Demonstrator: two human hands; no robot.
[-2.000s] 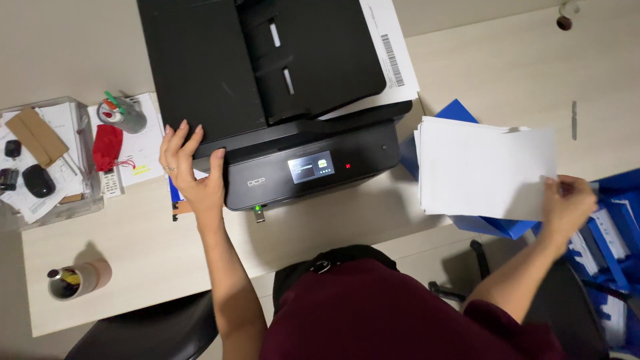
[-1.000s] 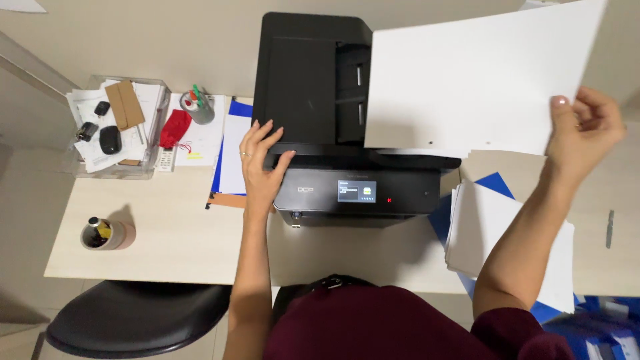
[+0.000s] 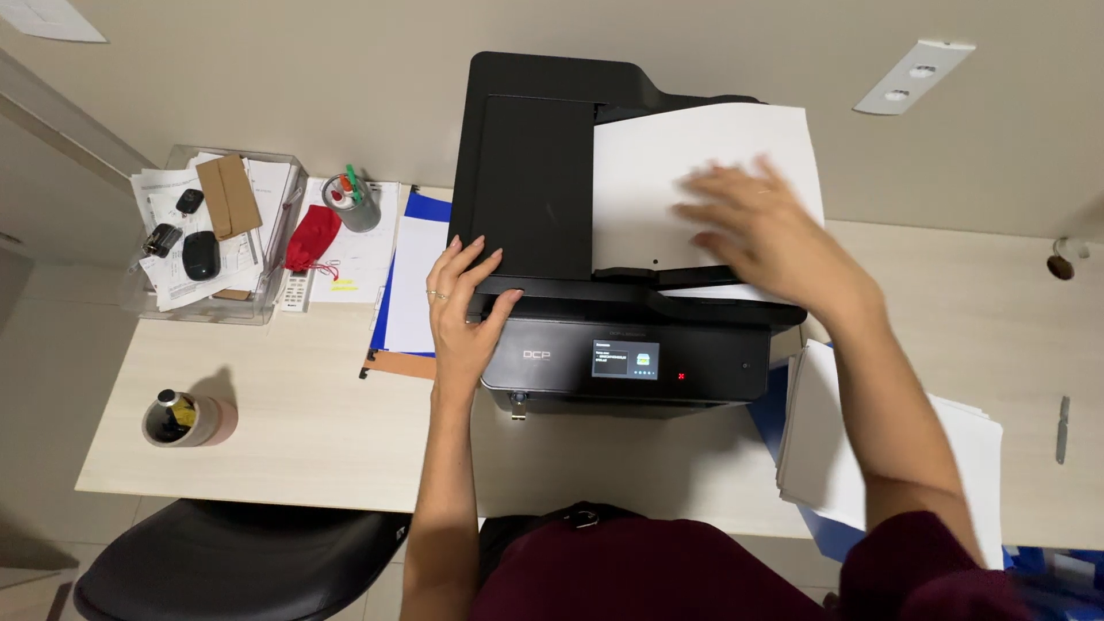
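Note:
A black multifunction printer (image 3: 535,190) stands on the desk, its small screen lit and a red light glowing beside it. White paper (image 3: 638,190) lies in the document feeder on its top, one edge at the feeder slot. My right hand (image 3: 746,224), blurred by motion, is spread over this paper; whether it touches is unclear. My left hand (image 3: 470,306) rests on the printer's front left corner, fingers apart. A stack of white sheets (image 3: 819,431) lies on a blue folder (image 3: 832,535) at the right, partly hidden by my right forearm.
Left of the printer are a blue hanging folder (image 3: 427,207), a pen holder (image 3: 352,203), a red pouch (image 3: 313,237) and a clear tray (image 3: 250,317) of papers. A cup (image 3: 185,421) stands at the front left, above a black chair (image 3: 241,561). A wall socket (image 3: 914,78) is upper right.
The white paper held in my right hand one second ago now lies in the feeder, and that hand has let go and moved left over it. My left hand stays on the printer's corner.

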